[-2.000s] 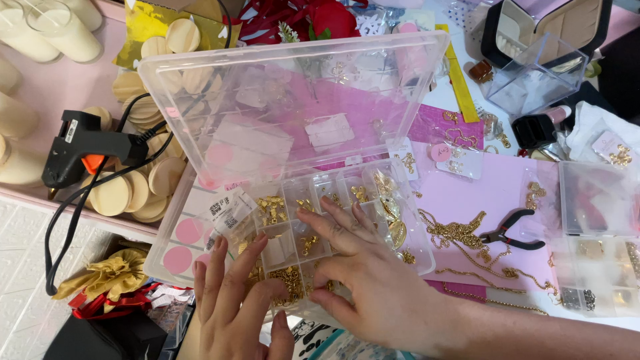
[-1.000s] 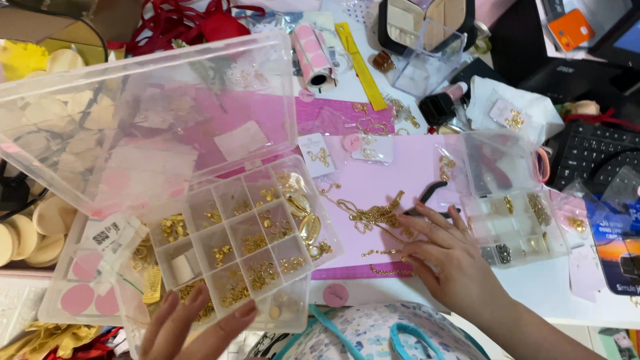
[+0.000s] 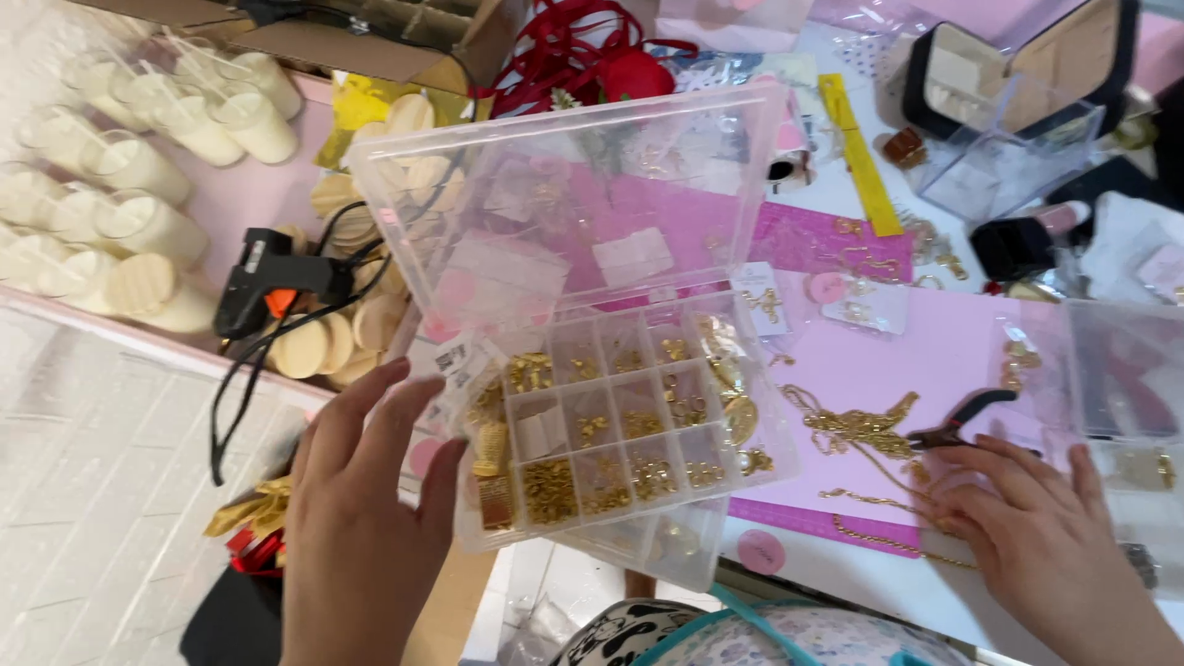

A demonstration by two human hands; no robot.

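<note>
A clear plastic compartment box point(image 3: 592, 388) stands with its lid raised, gold jewelry findings point(image 3: 550, 490) in its sections. My left hand point(image 3: 370, 499) hovers at the box's left side, fingers apart and holding nothing. Over the pink sheet, my right hand point(image 3: 1027, 518) is beside a tangle of gold chain point(image 3: 860, 425) and black-handled pliers point(image 3: 971, 412). Its fingertips come close to the chain and the pliers; whether they pinch a piece of chain cannot be told. A loose gold rope chain point(image 3: 897, 546) lies near that hand.
A black glue gun point(image 3: 277, 277) with its cable and wooden discs point(image 3: 314, 347) lie in a pink tray at left, near candle glasses point(image 3: 139, 166). A yellow strip point(image 3: 860, 153), an open jewelry case point(image 3: 962, 83) and another clear box point(image 3: 1119, 370) are on the right.
My right hand has left the compartment box, where it was two seconds ago, and is now over the pink sheet by the chain. My left hand has come away from the compartments to the box's left side.
</note>
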